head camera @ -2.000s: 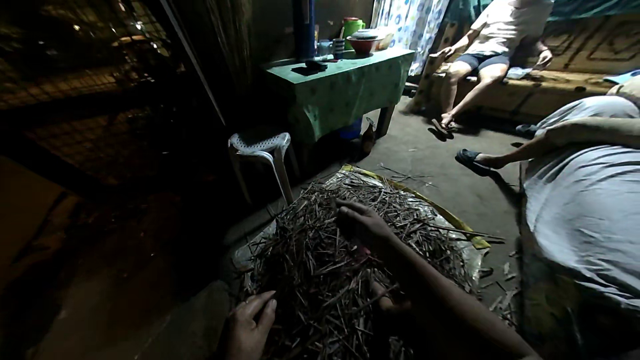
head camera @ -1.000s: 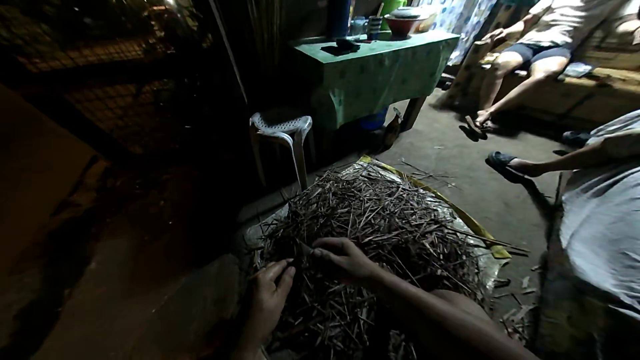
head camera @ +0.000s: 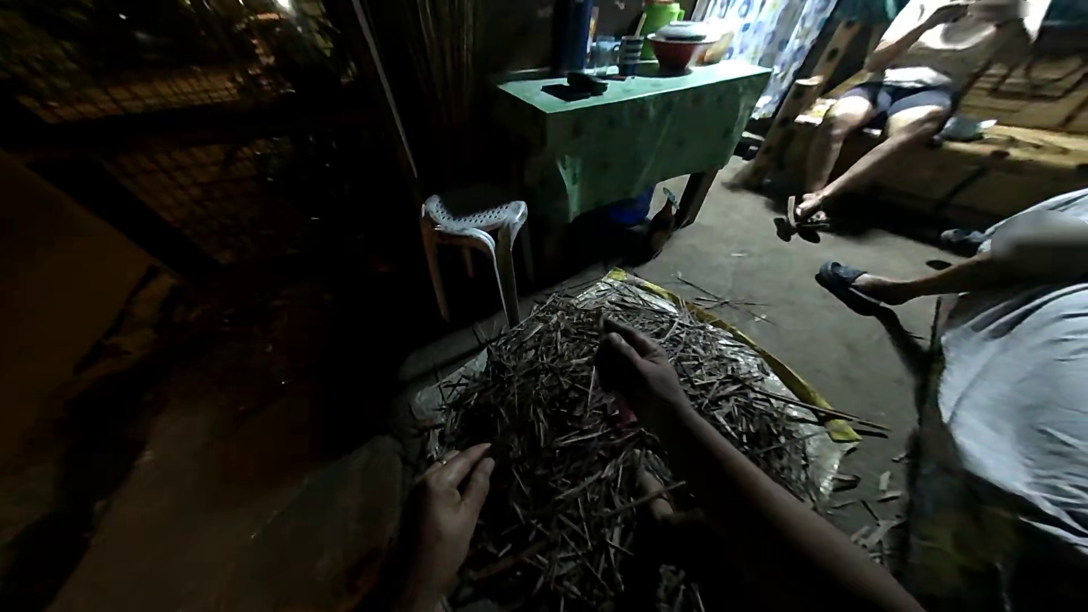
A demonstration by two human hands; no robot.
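A broad heap of short, dry plant sticks (head camera: 552, 408) covers a pale sheet with a yellow edge (head camera: 765, 353). Over the middle of the heap is my right hand (head camera: 637, 365), its fingers bent together; a small dark bit shows at the fingertips, but whether the hand grips something is unclear. My left hand (head camera: 455, 501) is at the heap's near left side, thumb and fingers slightly apart, with nothing seen between them. Part of a bare foot or leg (head camera: 654, 493) shows among the sticks below my right wrist.
A white plastic stool (head camera: 476, 221) stands beyond the heap, beside a table with a green cloth (head camera: 646, 127) that bears a red bowl (head camera: 680, 51) and cups. One person (head camera: 918, 85) sits on a bench; another person's leg and slipper (head camera: 850, 285) are at right, near white cloth (head camera: 1020, 382).
One second ago my hands were close together at the heap's left part. My right hand has moved away over the middle, and my left hand has drawn back toward me.
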